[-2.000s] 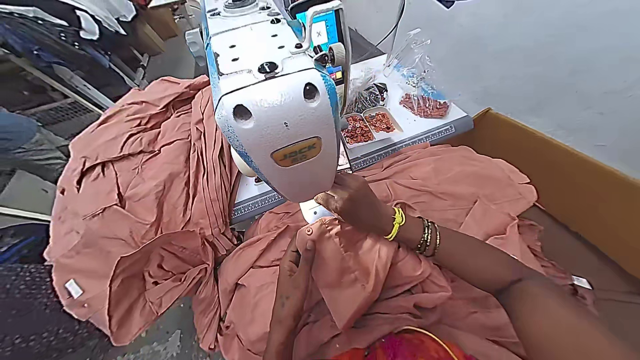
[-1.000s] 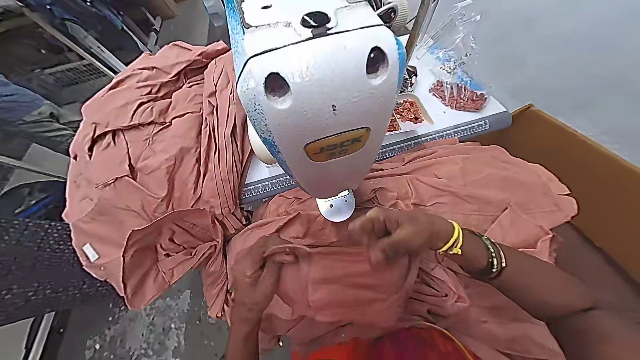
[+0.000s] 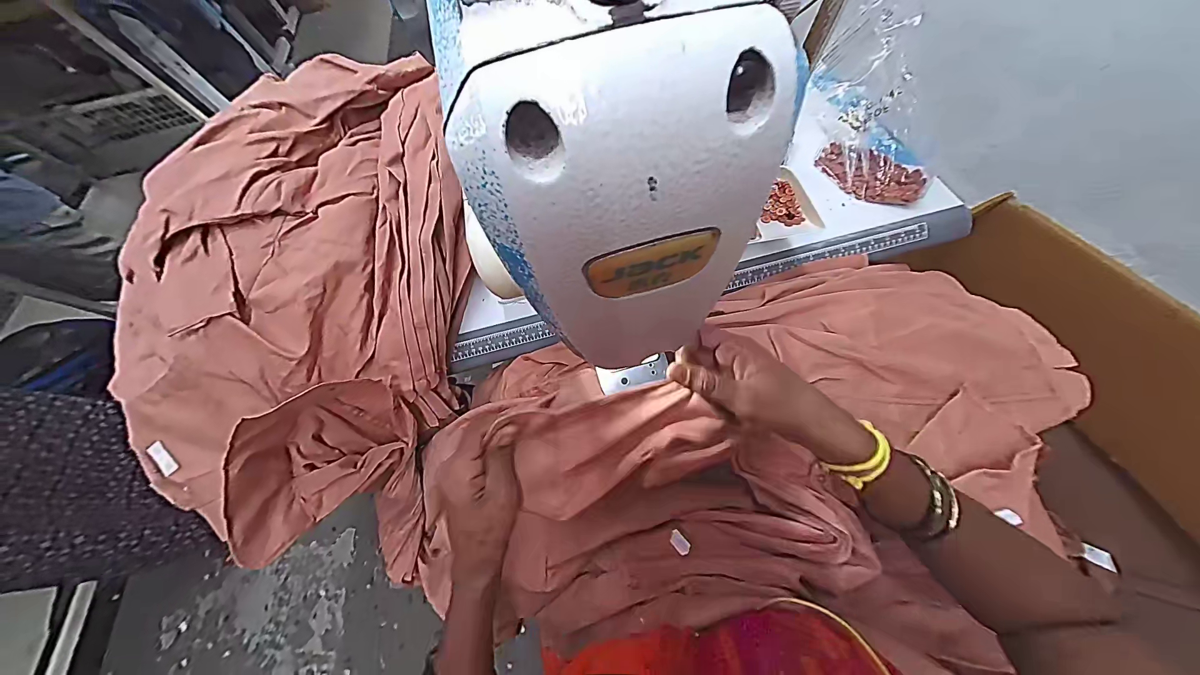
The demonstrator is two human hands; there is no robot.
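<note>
The white and blue head of a Jack sewing machine fills the upper middle. Below it, over the light metal work plate, lies an edge of salmon-pink fabric. My right hand, with yellow and dark bangles at the wrist, pinches that edge at the right of the plate. At the lower left of the plate, my left hand grips a fold of the same cloth. The cloth is stretched between both hands. The needle area is hidden behind the machine's head.
A heap of pink garments hangs at the left. Behind the machine, a tray of small reddish buttons and a clear plastic bag of buttons rest on the white tabletop with its ruler edge. A brown board borders the right side.
Two seconds ago both hands were close together at the plate, with a button visible on the cloth. My right hand has since come back up to the plate from lower down. The view has moved nearer the machine.
</note>
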